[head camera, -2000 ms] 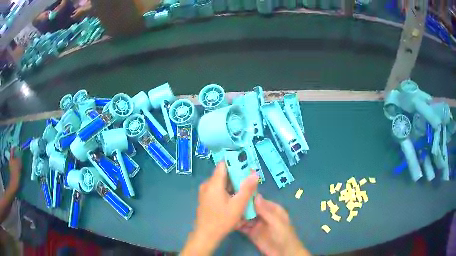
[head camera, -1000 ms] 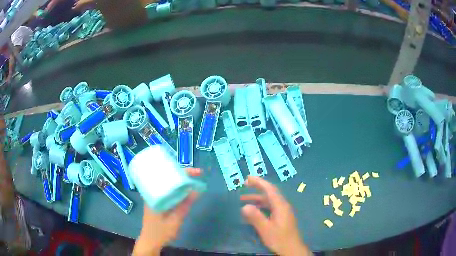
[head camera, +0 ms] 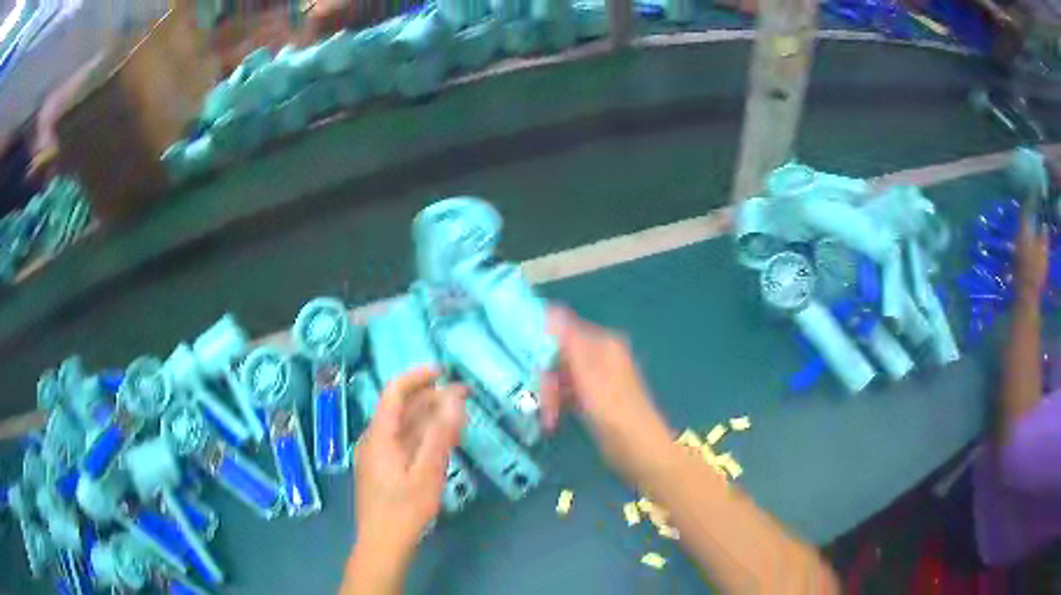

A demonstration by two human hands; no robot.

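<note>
A turquoise fan body (head camera: pixel 457 236) stands out above the stack of handle covers (head camera: pixel 495 349), its round head over the pale edge strip; its handle is not clearly seen. My left hand (head camera: pixel 407 447) is at the left side of the covers, fingers apart, with nothing seen in it. My right hand (head camera: pixel 599 378) is blurred at the right side of the covers, fingertips by the outermost one; whether it grips it is unclear. Several open fans with blue batteries (head camera: pixel 293 456) lie left of my left hand.
Yellow foam pads (head camera: pixel 704 453) are scattered beside and below my right forearm. More fans (head camera: pixel 861 256) are piled at right, near a metal post (head camera: pixel 770 105). A neighbouring person's arm (head camera: pixel 1026 314) is at far right, by loose blue batteries (head camera: pixel 992 262). The conveyor (head camera: pixel 628 151) runs beyond the edge strip.
The view has swung right. The fan my left hand held is no longer in it. Both hands have moved to the covers, and a fan head now shows above them.
</note>
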